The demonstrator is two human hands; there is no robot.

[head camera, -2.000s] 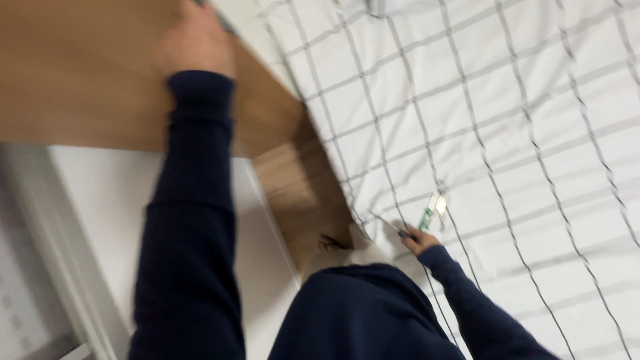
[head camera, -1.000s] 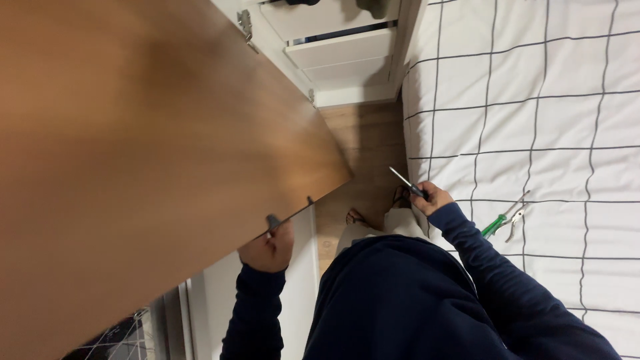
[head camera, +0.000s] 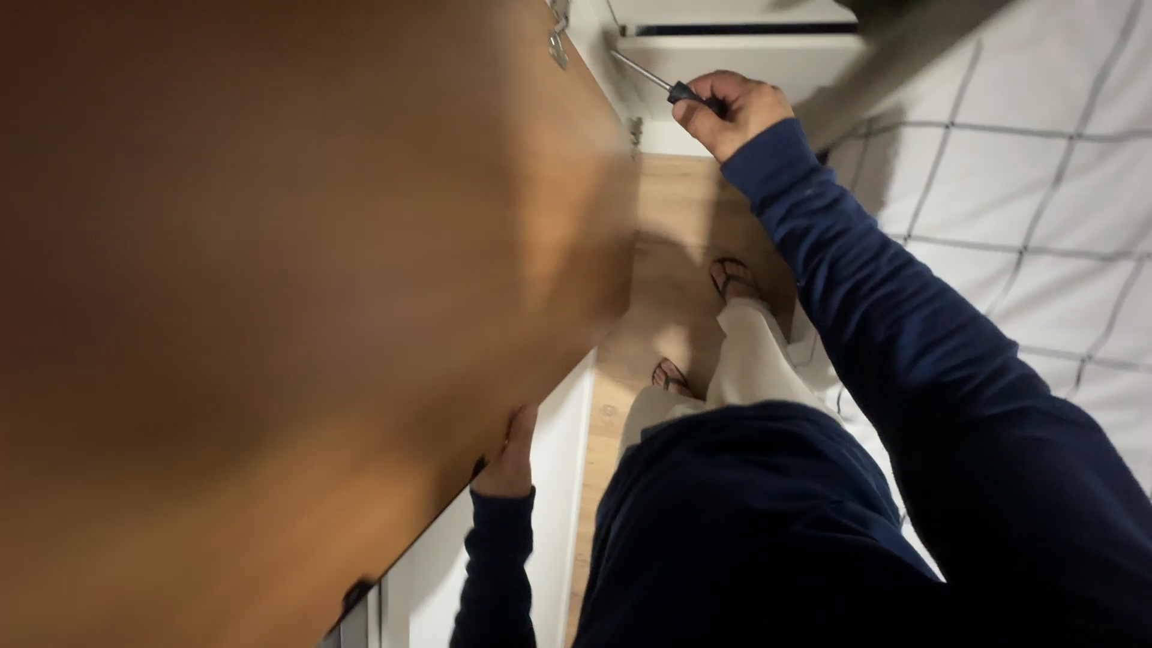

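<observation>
My right hand (head camera: 733, 108) holds a screwdriver (head camera: 679, 93) by its black handle, the metal shaft pointing up and left toward the white cabinet frame near a hinge. On the left stands a large brown wooden door (head camera: 360, 270). My left hand (head camera: 515, 454) is at the door's lower edge, its fingers partly hidden behind the panel. A metal hinge (head camera: 559, 40) sits at the door's upper edge, and another hinge (head camera: 636, 135) is lower down by the cabinet frame. The screwdriver's tip lies close to the frame; contact cannot be told.
White drawers (head camera: 747, 76) are inside the cabinet at the top. A bed with a white checked cover (head camera: 1017, 198) fills the right side. Between bed and door runs a narrow wooden floor (head camera: 675, 207), with my sandalled feet on it. A white panel (head camera: 558, 477) stands below the door.
My right hand has moved from beside the bed up to the cabinet frame with the screwdriver. My left hand stays at the door's edge. The green-handled tool on the bed is out of view.
</observation>
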